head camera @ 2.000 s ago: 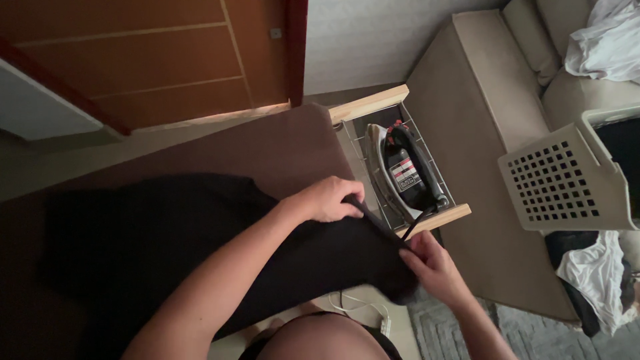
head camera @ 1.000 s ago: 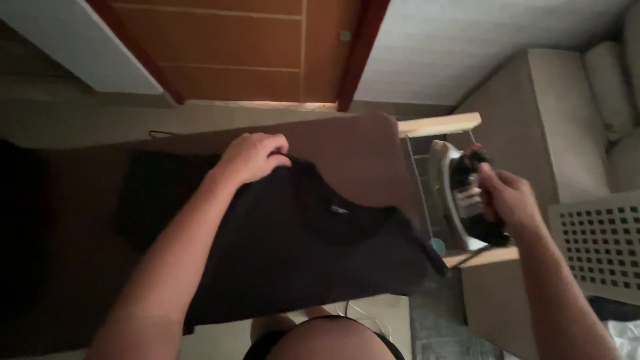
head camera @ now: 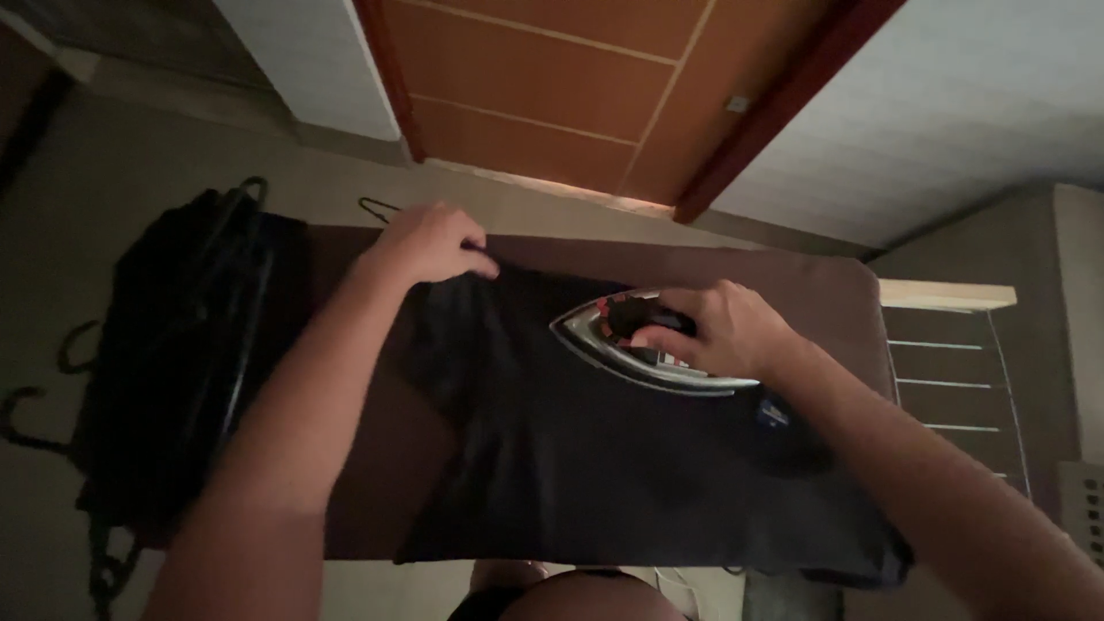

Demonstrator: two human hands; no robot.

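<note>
A black garment (head camera: 621,466) with a small blue neck label lies spread over the brown-covered ironing board (head camera: 388,483). My right hand (head camera: 729,332) grips the handle of a clothes iron (head camera: 595,332), whose soleplate rests on the upper part of the cloth with its tip towards the left. At the garment's far left edge, my left hand (head camera: 440,246) pinches the black cloth between thumb and fingers.
Black clothes (head camera: 172,345) on dark hangers (head camera: 246,285) are piled at the board's left end. A wire iron rest with a wooden bar (head camera: 949,294) juts from the right end. Beyond the board stand an orange-brown door (head camera: 535,78) and a white wall (head camera: 949,129). A basket's edge (head camera: 1082,500) shows at far right.
Two seconds ago the iron stood on the wire rest and both hands held the garment. My right hand has taken the iron and moved it left onto the cloth. The view has shifted left.
</note>
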